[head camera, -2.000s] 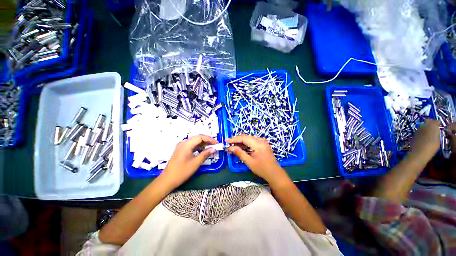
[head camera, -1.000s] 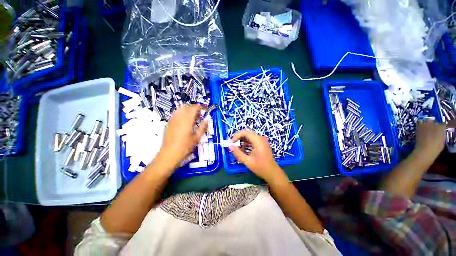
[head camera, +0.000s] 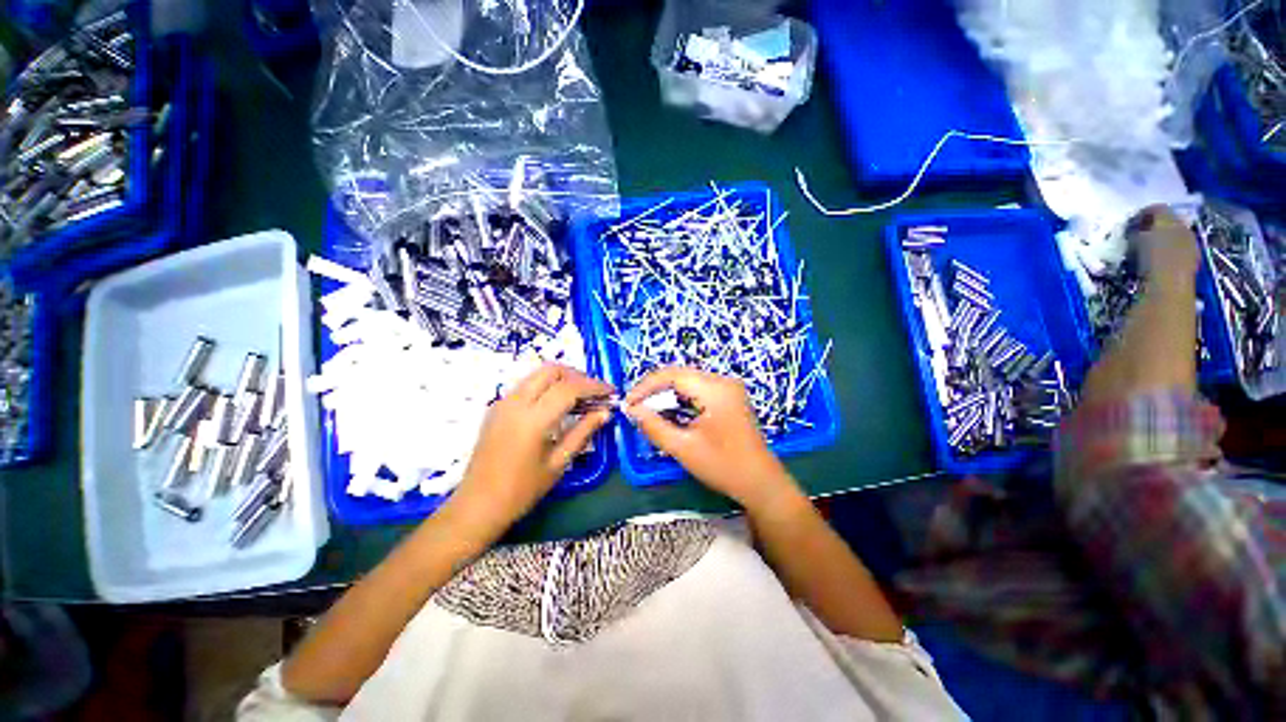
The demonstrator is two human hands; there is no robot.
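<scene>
My left hand (head camera: 529,435) is over the near right corner of the left blue tray, its fingers closed on a small silver metal tube, mostly hidden by the fingers. My right hand (head camera: 709,432) meets it over the gap between the trays and holds a white sleeve (head camera: 660,402). The two pieces are close together; whether they touch is hidden. White sleeves (head camera: 409,409) are heaped at the near side of the left tray, with shiny metal tubes (head camera: 480,275) behind. Thin rods (head camera: 705,296) lie tangled in the middle blue tray.
A white tub (head camera: 106,423) with loose silver pieces stands left. A clear bag (head camera: 451,106) lies over the left tray's back. Another blue tray (head camera: 924,339) with metal tubes is right. A neighbour's arm (head camera: 1156,317) reaches over parts at far right. A clear container (head camera: 733,71) stands at the back.
My left hand has come back from the metal tube pile and met my right hand, which keeps the white sleeve. The neighbour's arm has moved farther forward. The whole view has shifted slightly.
</scene>
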